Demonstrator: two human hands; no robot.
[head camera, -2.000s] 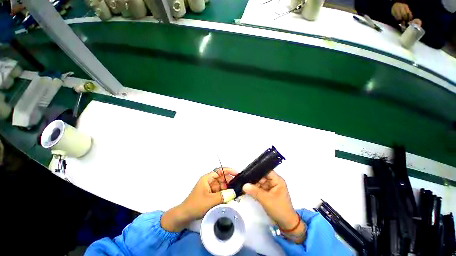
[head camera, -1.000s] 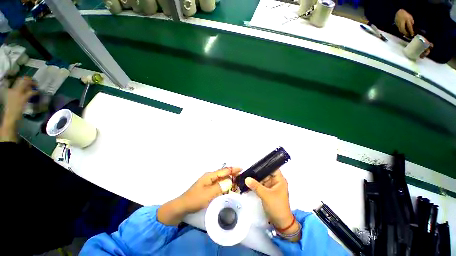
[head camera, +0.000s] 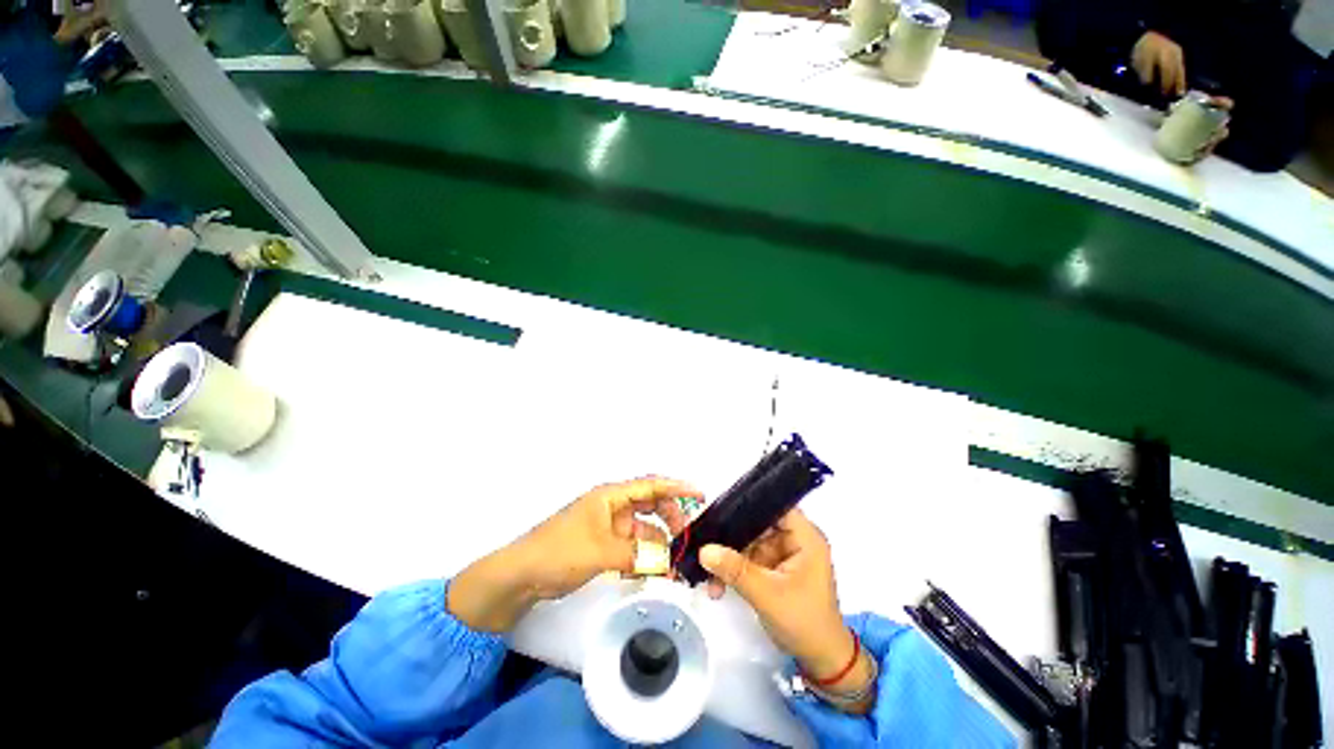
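Note:
My right hand (head camera: 783, 578) holds a glossy black handle shell (head camera: 754, 505), tilted with its notched end up and to the right. My left hand (head camera: 593, 542), with a pale yellow finger cot (head camera: 651, 558), is at the shell's lower end, its fingers on red lead wires (head camera: 682, 544) and a small greenish piece; the exact grip is too small to tell. A thin dark wire stands up beyond the shell. A cream dryer head housing (head camera: 648, 670) with a pale ring and dark hole is below my hands, near my lap.
Another cream head (head camera: 208, 400) lies at left, near a blue-and-white spool (head camera: 103, 305). Black handle parts (head camera: 1141, 600) are piled at right. The green conveyor (head camera: 658, 220) runs behind the bench, with a grey post (head camera: 242, 139) at left. A person's hands (head camera: 1160, 63) are at far right.
A neighbour's arm at left has gone from view, and the blue-and-white spool now stands there. My left fingers have shifted at the wires. The thin wire now rises farther right, beyond the shell.

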